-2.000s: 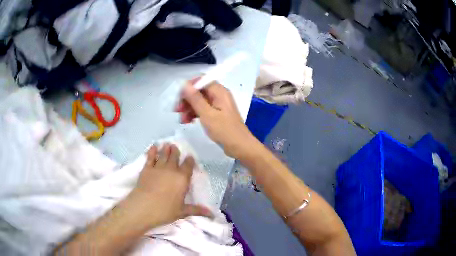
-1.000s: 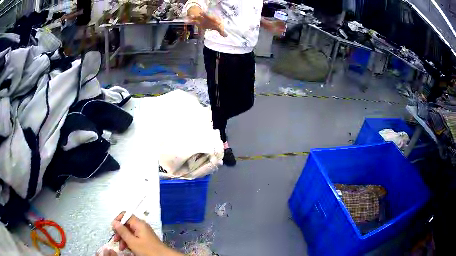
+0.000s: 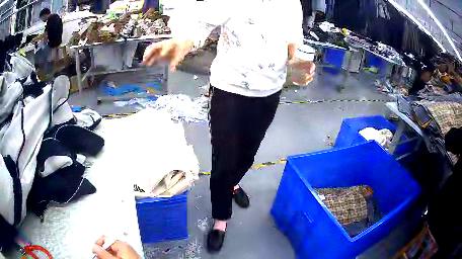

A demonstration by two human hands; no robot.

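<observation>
My right hand (image 3: 117, 249) is at the bottom edge, low over the pale speckled table (image 3: 99, 215), and cut off by the frame. Its fingers are closed on a slim white tool (image 3: 107, 242), of which only a short, blurred part shows. The red-orange loop of the scissors (image 3: 38, 250) shows at the bottom left, partly cut off. My left hand is not in view, and neither is the white cloth it lay on.
A bulky navy-and-white garment heap (image 3: 50, 152) lies at left. Folded white pieces (image 3: 152, 152) rest on a blue bin (image 3: 162, 217) at the table end. A person (image 3: 248, 55) stands just beyond, holding a cup-like object. A large blue bin (image 3: 344, 187) holds checked cloth.
The view has lifted from the table to the room. My right hand now sits lower, at the frame's bottom edge. My left hand has left the picture. The person has come closer.
</observation>
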